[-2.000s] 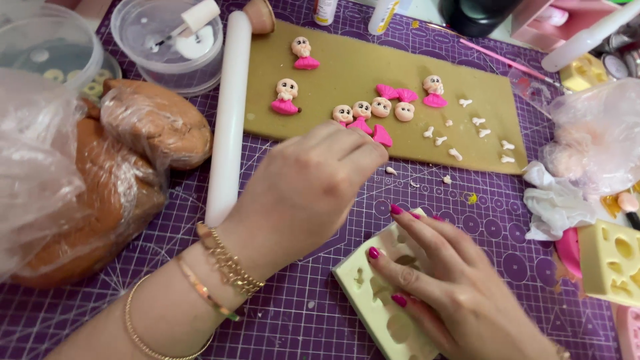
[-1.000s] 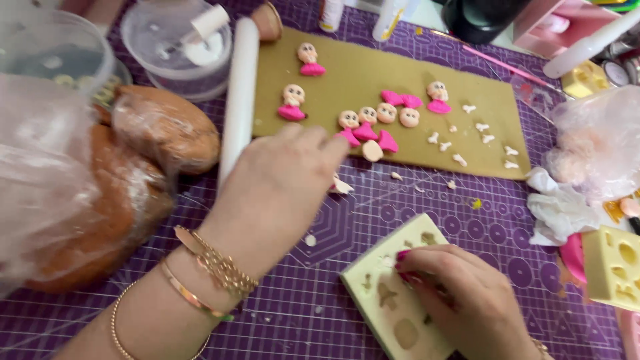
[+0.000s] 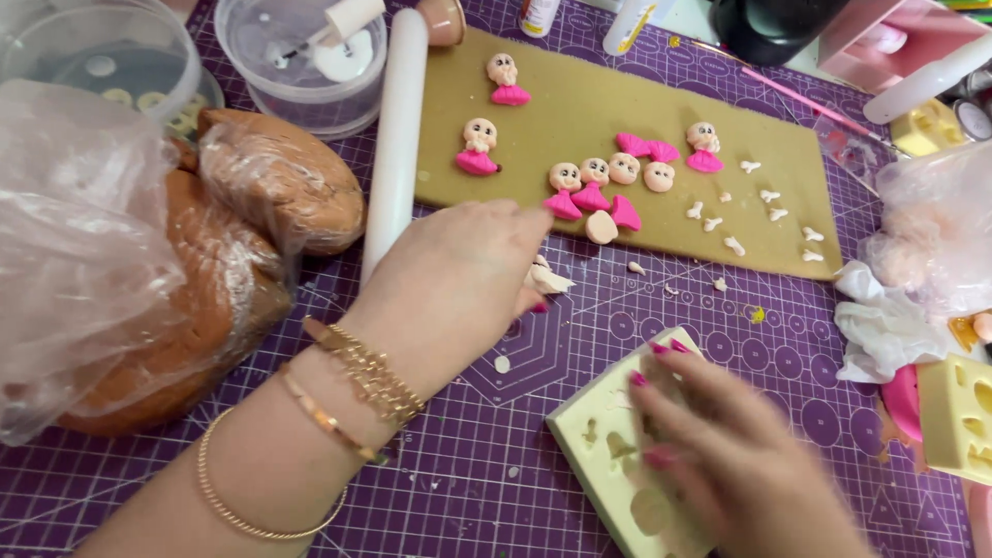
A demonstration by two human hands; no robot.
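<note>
My left hand (image 3: 457, 271) is over the mat just below the olive board, holding a torn lump of pale clay (image 3: 547, 277) under its fingers. At the lower right, my right hand (image 3: 721, 434) is blurred over a cream silicone mold (image 3: 604, 457) with small figure-shaped cavities; whether it holds anything is hidden. On the olive board (image 3: 573, 93) lie small clay doll figures with pale heads and pink dresses (image 3: 509, 94), loose pale heads (image 3: 659, 177), a pink dress piece (image 3: 625, 213) and several small pale clay limb pieces (image 3: 734, 246). A flat pale disc (image 3: 601, 227) rests at the board's front edge.
A white rolling pin (image 3: 397, 139) lies left of the board. Plastic-wrapped brown clay (image 3: 194, 310) and clear tubs (image 3: 302, 101) stand at the left. Wrapped pale clay (image 3: 914, 232), white tissue (image 3: 883, 325) and a yellow mold (image 3: 957, 418) are at the right, on the purple cutting mat (image 3: 465, 480).
My right hand has shifted on the mold, from fingers spread, to bunched at its cavities, to blurred over its right side. The pale disc now seen by the dresses was not visible two seconds ago.
</note>
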